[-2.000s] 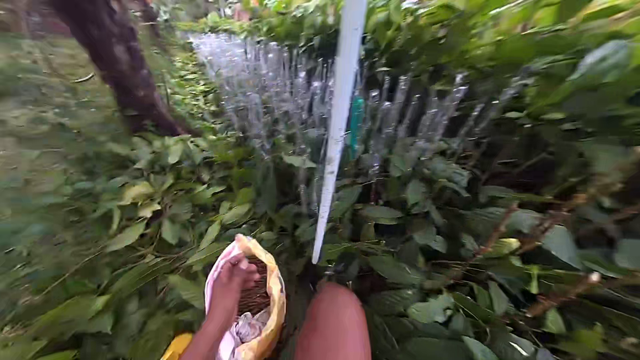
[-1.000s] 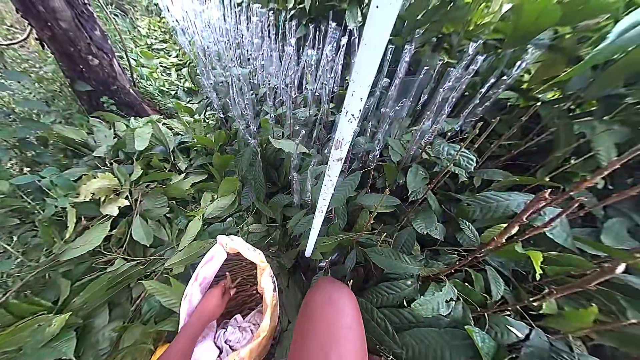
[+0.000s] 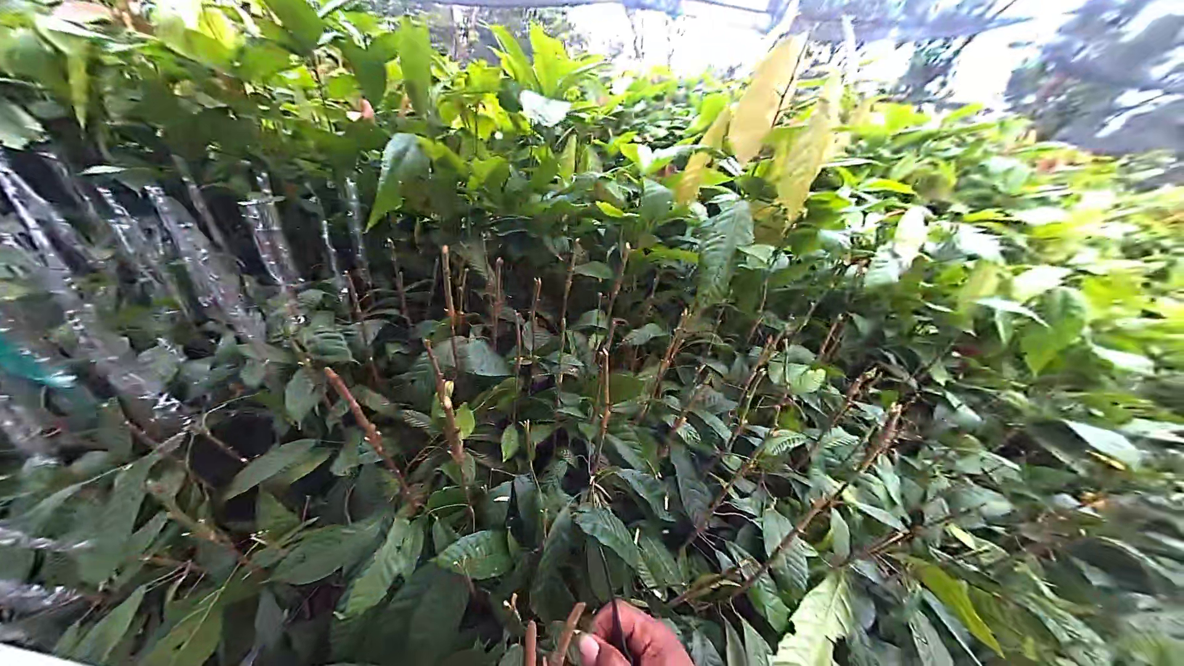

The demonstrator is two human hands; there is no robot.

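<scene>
My right hand (image 3: 638, 636) is at the bottom edge, partly cut off, with its fingers curled around a thin dark strip (image 3: 618, 622); what the strip is cannot be told. Just left of the thumb stand short cut stems (image 3: 568, 631) of seedlings. My left hand is out of view. Beyond my right hand are more bare cut seedling stems (image 3: 606, 393) among broad green leaves.
Seedlings wrapped in clear plastic sleeves (image 3: 268, 236) stand at the left, near a blurred green strip (image 3: 32, 363). Tall leafy plants (image 3: 647, 176) fill the back. A branching brown stem (image 3: 832, 495) leans at the right.
The view has swung right and up, away from the basket where my left hand was. My right hand has come into view at the bottom.
</scene>
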